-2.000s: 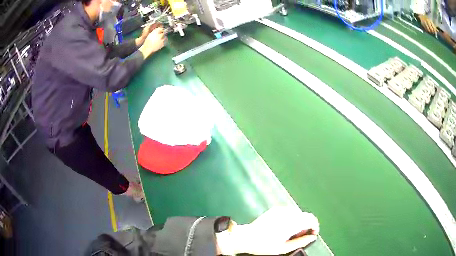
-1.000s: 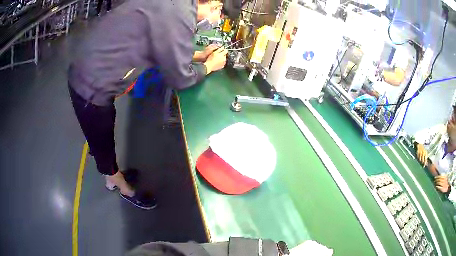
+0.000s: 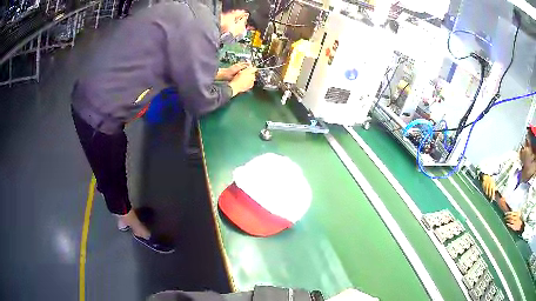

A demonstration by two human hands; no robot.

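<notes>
A work cap with a white crown and red brim (image 3: 267,197) lies on the green bench in front of me. My left hand (image 3: 352,296) shows only as a bright, overexposed strip at the bottom edge, nearer to me than the cap and not touching it. The dark grey sleeve lies to its left, with a dark band at the wrist. The fingers and anything in them are cut off by the frame. My right hand is out of view.
A person in a grey jacket (image 3: 150,59) works at the bench's far left. A white machine (image 3: 347,76) stands beyond the cap. Rows of grey housings (image 3: 464,253) lie by the white guide rail (image 3: 382,211). Another person (image 3: 514,191) sits at far right.
The view has swung left and up, so the cap and machines appear lower and more fully. My left hand, largely visible at first, has sunk to the bottom edge.
</notes>
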